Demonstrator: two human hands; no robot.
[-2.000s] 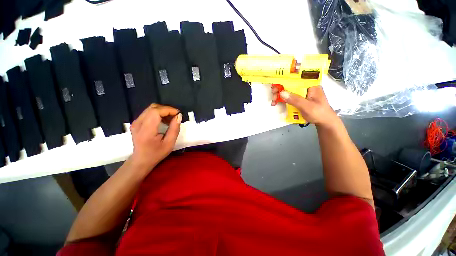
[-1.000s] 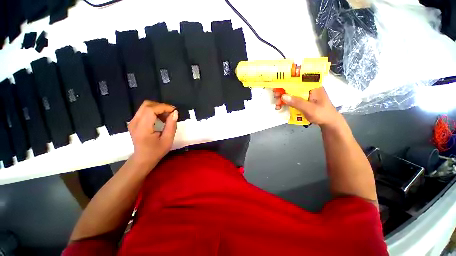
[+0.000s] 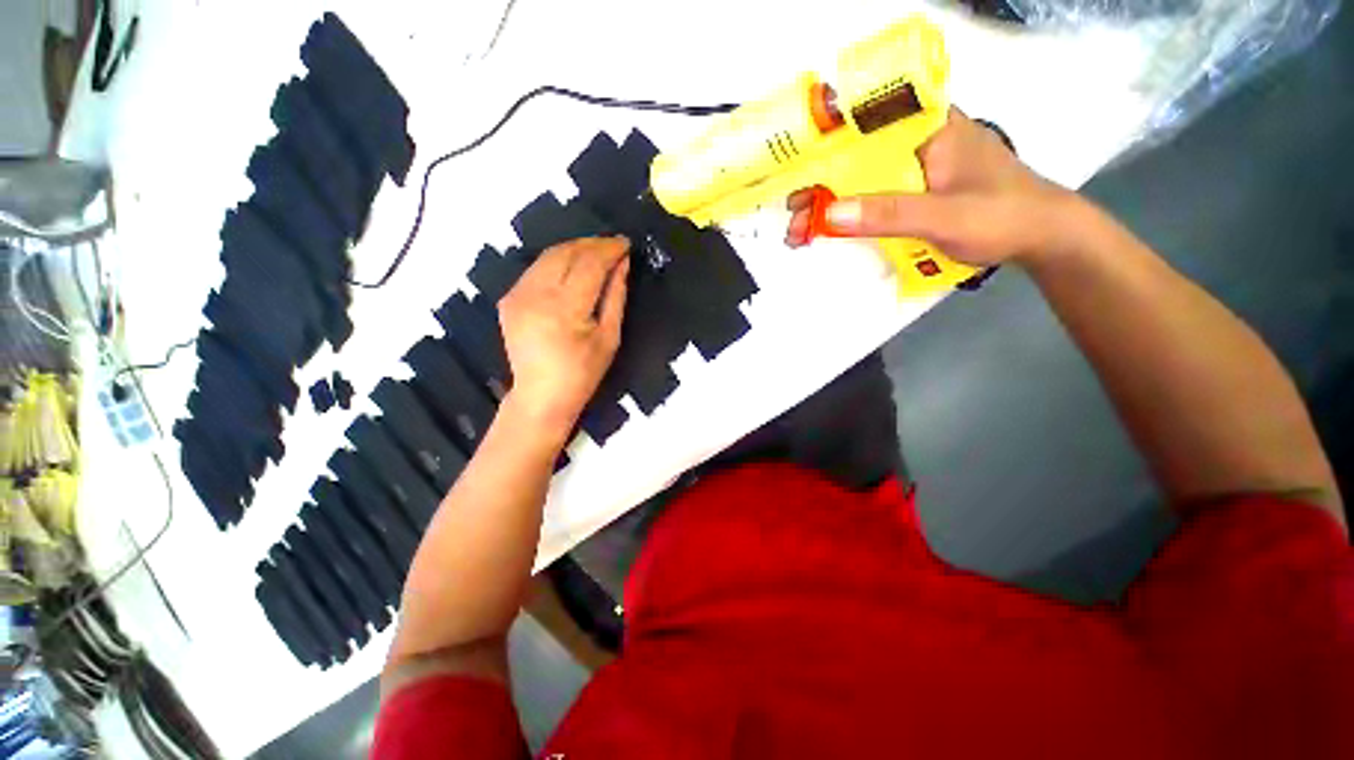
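A row of overlapping black panels (image 3: 691, 305) with notched edges lies along the near side of the white table (image 3: 802, 334). A small grey rectangle (image 3: 655, 253) shows on the end panel. My right hand (image 3: 965, 201) holds a yellow hot glue gun (image 3: 787, 141), its nozzle pointing left over that panel, fingers at the orange-red trigger (image 3: 811, 215). My left hand (image 3: 564, 319) is over the row just left of the grey rectangle, thumb and fingertips close together. Whether something is pinched in them cannot be made out.
A second row of black panels (image 3: 297, 245) lies at the far left. Small black pieces (image 3: 330, 394) lie between the rows. A black cord (image 3: 490, 112) curves across the table. Clear plastic (image 3: 1233, 52) lies at the upper right. Yellow bundles (image 3: 42, 446) are at the left edge.
The view has turned and now shows more of the left. My left hand has moved from the panels' near edge to beside the end panel's grey rectangle. The gun is tilted and over the end panel.
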